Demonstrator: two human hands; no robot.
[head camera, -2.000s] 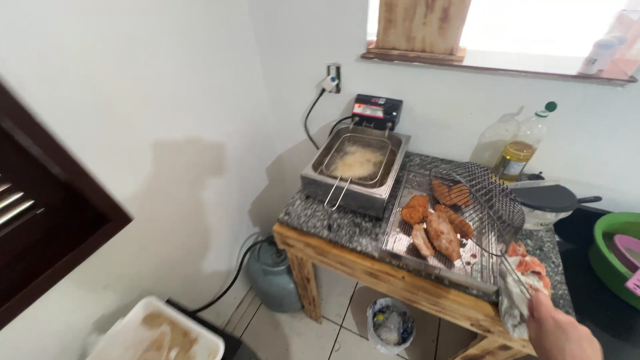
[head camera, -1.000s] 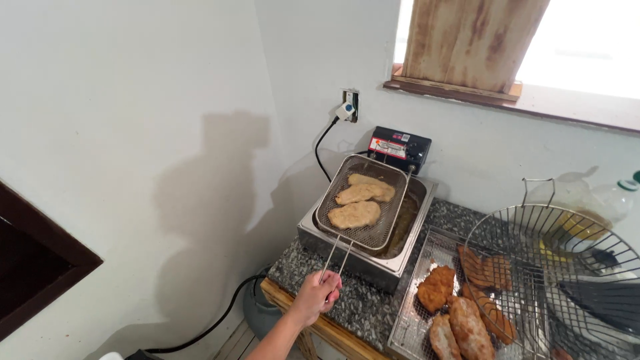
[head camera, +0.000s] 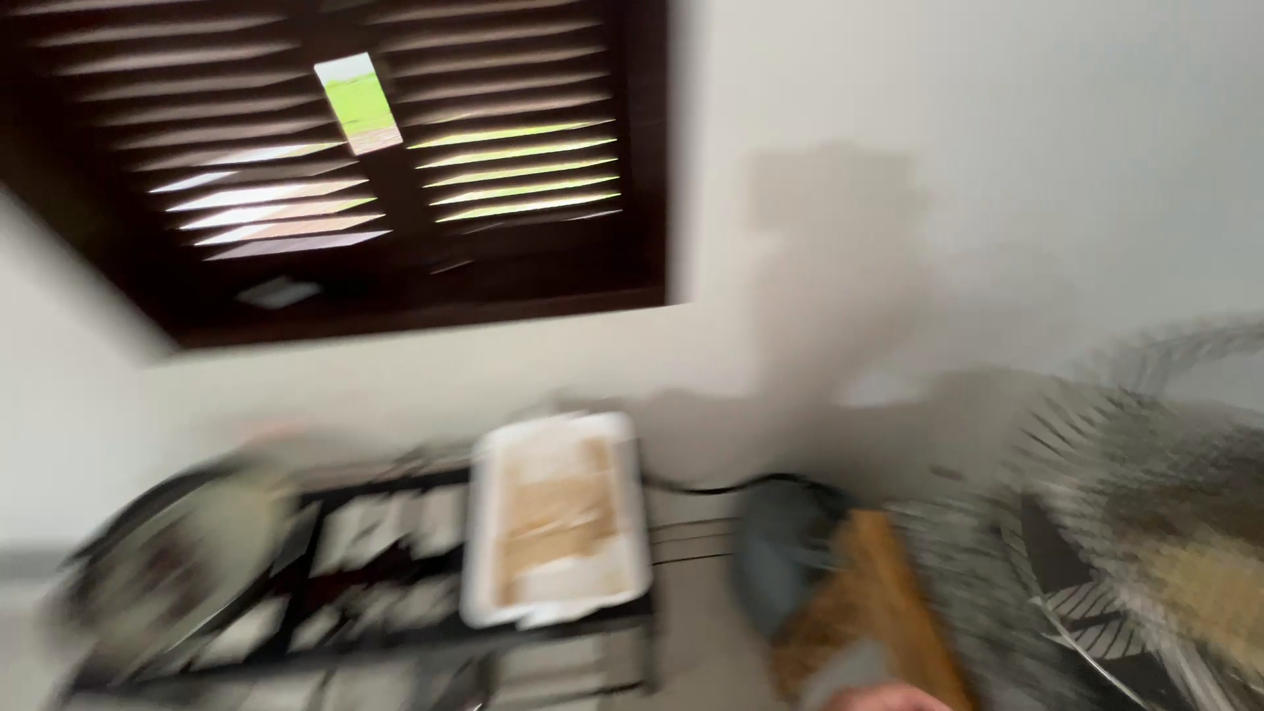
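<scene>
Strong blur covers the view. Only a sliver of a hand, which looks like my left hand (head camera: 886, 698), shows at the bottom edge, right of centre. Beside it is a pale grey thing (head camera: 851, 671), too blurred to name. Whether the hand holds anything cannot be told. My right hand is out of view. At the right edge are blurred wire mesh (head camera: 1096, 444) and golden-brown food (head camera: 1220, 592), with thin metal wires below. Left of centre, a white rectangular tub (head camera: 477, 538) with a tan, floury-looking layer rests on a black metal stand.
A large round pan (head camera: 178, 563) sits at the left of the black stand (head camera: 395, 642). A grey-blue rounded container (head camera: 780, 553) with a black hose stands by the wooden table edge (head camera: 904, 592) and its speckled stone top (head camera: 938, 553). Above is a dark louvred shutter (head camera: 647, 197).
The view has swung far to the left. One second ago a hand held the handle of the fryer basket, raised with breaded pieces in it; that grip is not visible now.
</scene>
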